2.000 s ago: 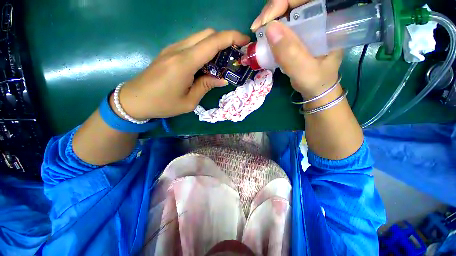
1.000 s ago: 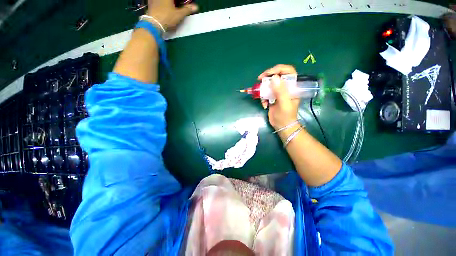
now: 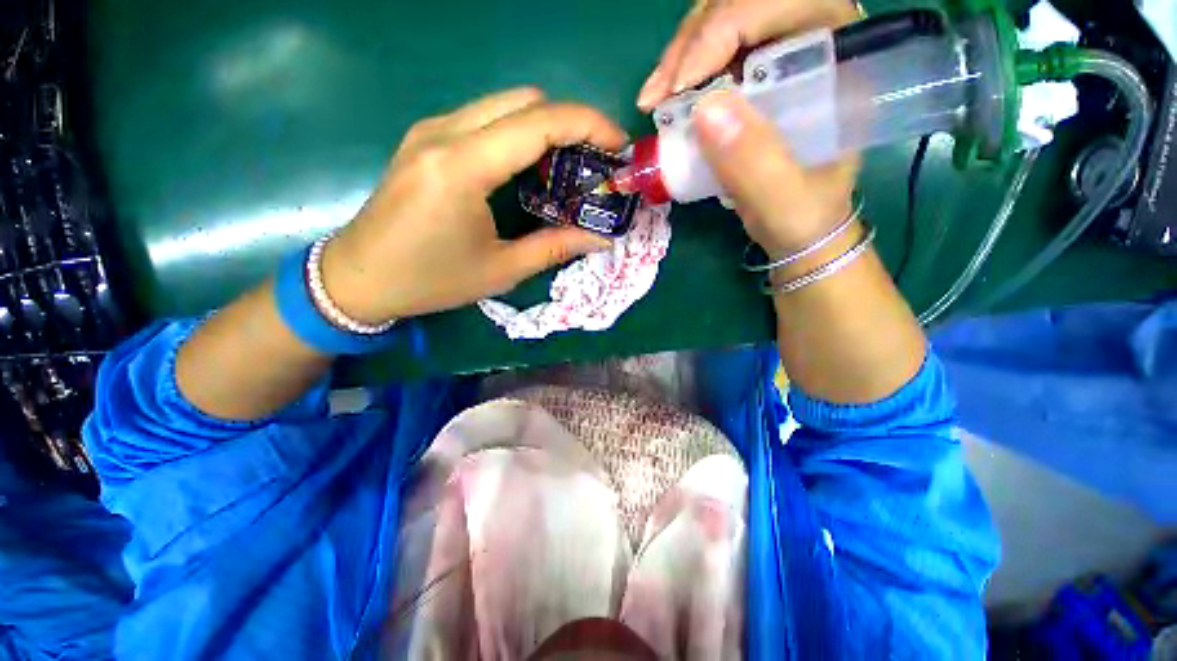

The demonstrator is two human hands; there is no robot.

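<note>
My left hand [image 3: 458, 207] holds a small dark watch housing [image 3: 577, 190] between thumb and fingers, its open side with circuitry facing up. My right hand [image 3: 762, 162] grips the glue syringe [image 3: 891, 97], a large clear-white barrel lying almost level. Its red needle hub [image 3: 649, 171] points left, and the needle tip [image 3: 603, 189] is at the open housing; whether it touches is too small to tell. A green adapter [image 3: 991, 88] is at the barrel's rear. A crumpled white wipe [image 3: 594, 292] with reddish marks lies on the mat just below the housing.
The green mat [image 3: 323, 78] lies under the work. A black parts tray [image 3: 58, 278] is at the left edge. A clear air hose [image 3: 1136, 123] curves from the adapter. A second tissue [image 3: 1048, 103] and a black controller [image 3: 1153, 194] are at the right. Blue cloth is at the lower right.
A second ago my left hand was far forward at the upper left; it is back in front of me with a housing. The syringe is now at that housing instead of pointing over bare mat.
</note>
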